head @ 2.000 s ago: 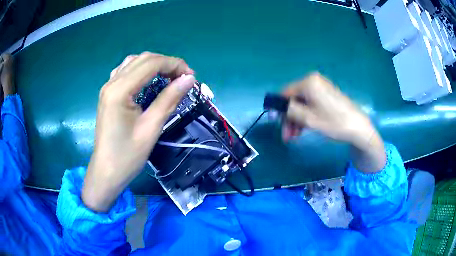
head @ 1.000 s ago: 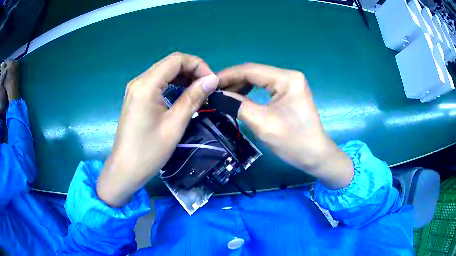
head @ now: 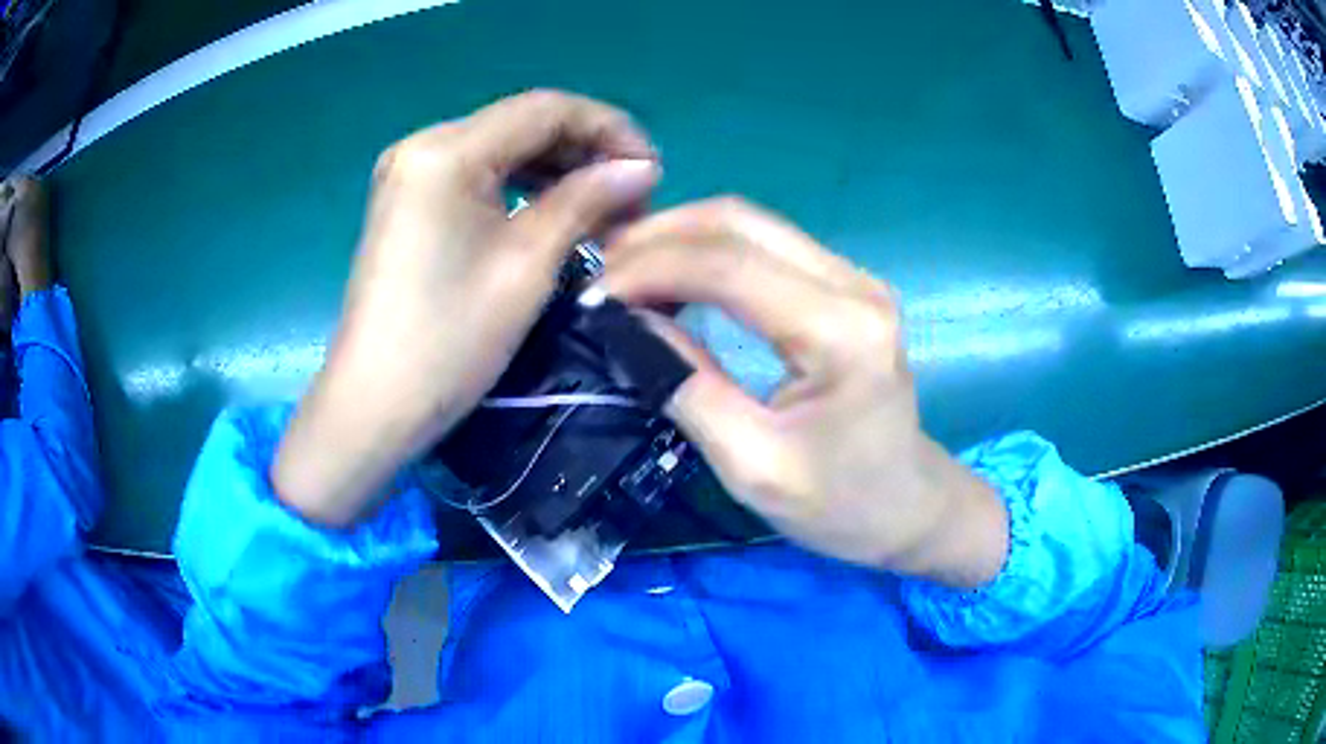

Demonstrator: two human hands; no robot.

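Note:
The half-assembled device unit (head: 560, 451) lies tilted in front of me, its black inside facing up and a white housing corner (head: 560, 564) toward my body. A white-lilac cable (head: 560, 398) crosses the black module. My left hand (head: 465, 276) is over the unit's upper left end, thumb and fingertips close together; whether they pinch anything is hidden. My right hand (head: 793, 364) is at the upper right side, with the dark finger wrap or block (head: 644, 358) at its thumb. A small white piece (head: 592, 295) shows at its fingertips. The board end is mostly covered by my hands.
The glossy green bench mat (head: 931, 160) lies under the work. White plastic housings (head: 1236, 175) stand at the upper right. Another person's hand (head: 25, 233) and blue sleeve are at the left edge. A grey stool (head: 1229, 560) and green crate (head: 1280, 654) are at the lower right.
My right hand came in from the right with the dark piece to the unit. Since the last earlier frame, my left hand rose slightly and my right fingers shifted lower over the board end.

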